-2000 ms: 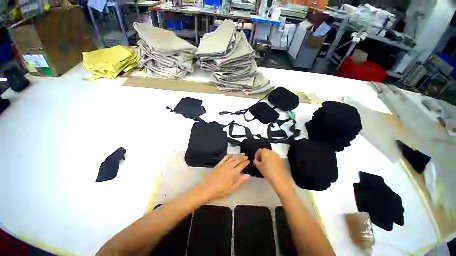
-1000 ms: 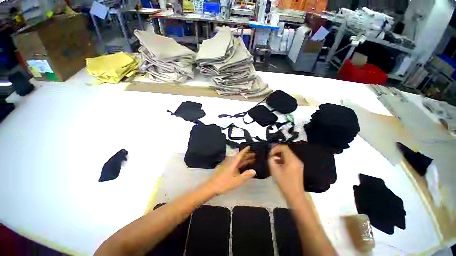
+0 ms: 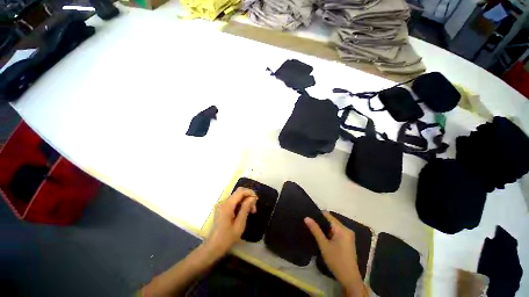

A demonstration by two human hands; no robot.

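Note:
Several black rounded panels lie in a row on the grey-beige board [image 3: 313, 162] with yellow-taped edges. My right hand [image 3: 333, 241] grips the right edge of a black panel [image 3: 293, 223], thumb on top; it lies slanted across the row, partly over the neighbouring panel [image 3: 359, 241]. My left hand [image 3: 235, 214] is at the leftmost panel [image 3: 261, 217] with its fingers curled in; whether they pinch anything is unclear. The rightmost panel [image 3: 396, 267] is untouched. Behind the board are the left stack [image 3: 310, 125], the middle stack [image 3: 376, 163] and the right stack [image 3: 451, 196].
Black straps [image 3: 357, 120] and small black panels [image 3: 436, 91] lie behind the stacks. A tall black stack [image 3: 499, 151], loose black pieces [image 3: 500, 264] and a brownish item [image 3: 471, 284] are at right. A black scrap [image 3: 201, 122] lies left. A red bin [image 3: 64, 194] stands on the floor.
The view has turned left and down. Both hands have moved from the middle stack to the row; my right hand now holds a panel there.

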